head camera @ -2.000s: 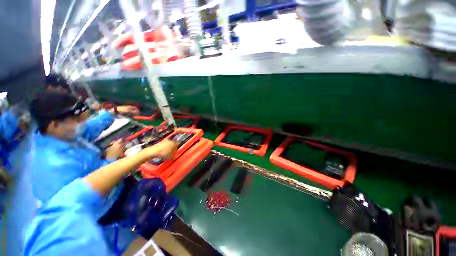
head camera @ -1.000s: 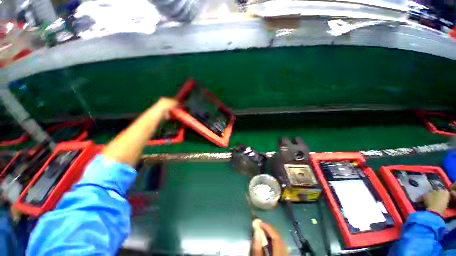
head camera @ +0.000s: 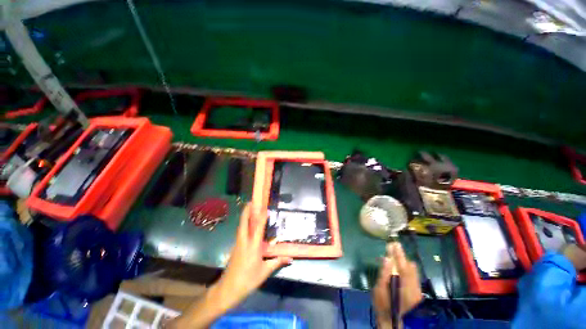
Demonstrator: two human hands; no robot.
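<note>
An opened tablet (head camera: 299, 189) with a pale board area at its near end lies in an orange-red foam tray (head camera: 333, 222) in front of me. My left hand (head camera: 247, 260) is at the tray's near left corner, fingers along the left side and thumb at the near edge. My right hand (head camera: 396, 283) holds a soldering iron (head camera: 394, 292) upright; its tip end is at the near rim of the round cleaning cup (head camera: 383, 216). Whether the tip touches the cup is unclear. A heap of red-wired components (head camera: 209, 213) lies left of the tray.
Yellowish box (head camera: 439, 202) and dark iron stand (head camera: 432, 168) sit right of the cup. Stacked trays (head camera: 151, 151) stand left, with a blue fan (head camera: 87, 257) nearer. Another tray (head camera: 236, 133) lies behind. A tray (head camera: 475, 276) and a person's blue sleeve (head camera: 546, 286) are at right.
My left arm has brought a framed tablet down from the back and laid it on the bench. The right hand still holds the iron near the cup. The view has tilted down.
</note>
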